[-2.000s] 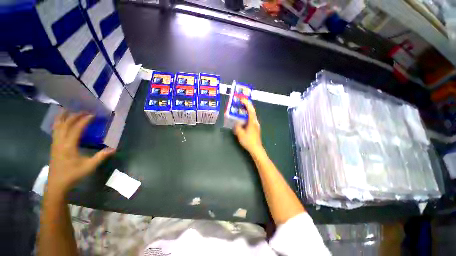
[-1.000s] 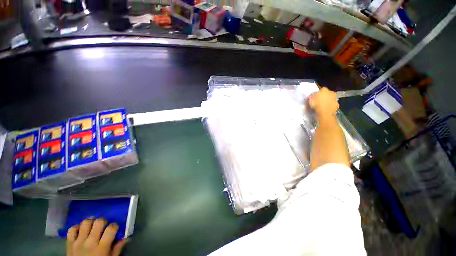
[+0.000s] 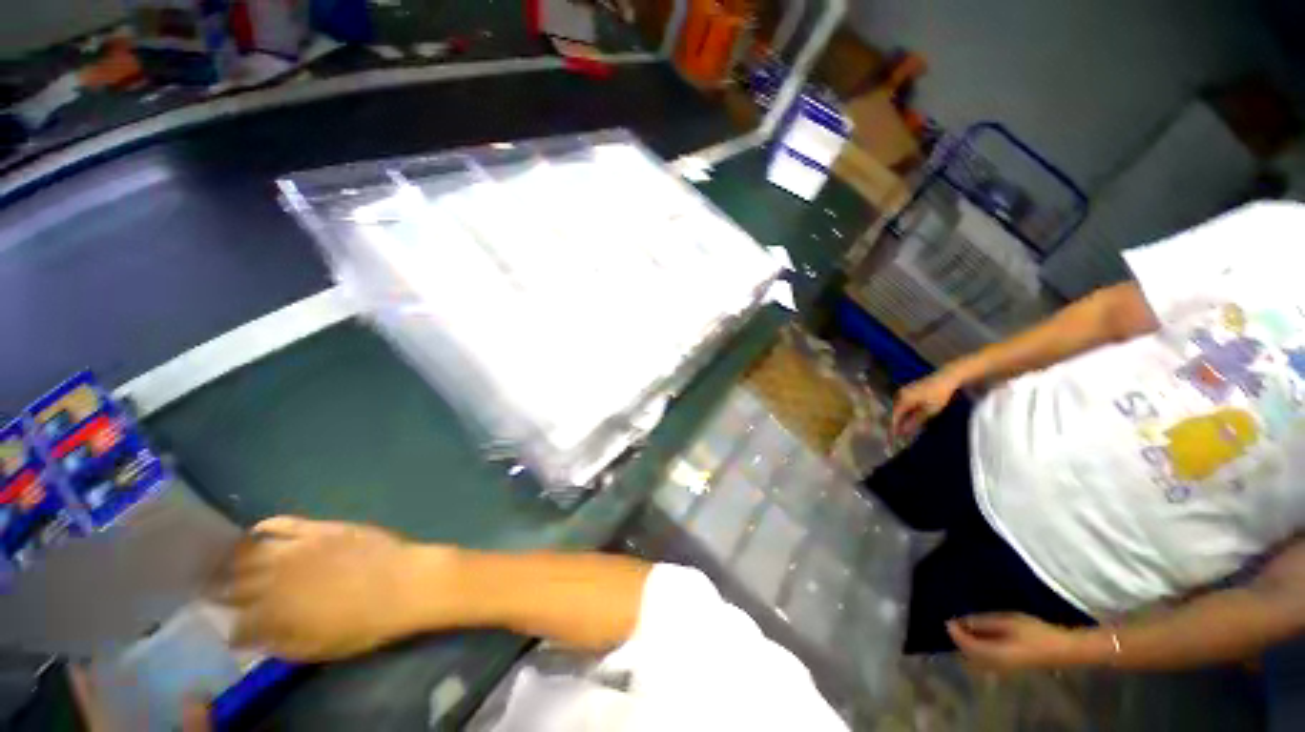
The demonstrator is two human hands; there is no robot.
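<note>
My right hand (image 3: 315,586) is at the lower left with the fingers curled down, blurred, over an open blue carton (image 3: 255,686). Whether it holds something is hidden. A pale, shiny piece (image 3: 179,665) shows below its fingers at the carton. Only slivers of my left hand (image 3: 193,712) show at the bottom left edge, beside the pale piece; its grip is hidden. Finished cartons (image 3: 98,455) with red and orange picture panels stand at the left edge, partly cut off, with a blurred grey area below them.
A stack of clear trays (image 3: 558,279) lies on the green bench (image 3: 372,443). A dark conveyor (image 3: 201,229) runs behind a white strip (image 3: 236,348). More clear trays (image 3: 780,529) are below the bench edge. A person in a white shirt (image 3: 1102,472) stands at right, near a loaded trolley (image 3: 952,272).
The view has swung right. My right hand has gone from the tray stack to the open carton at lower left. My left hand is now mostly out of view.
</note>
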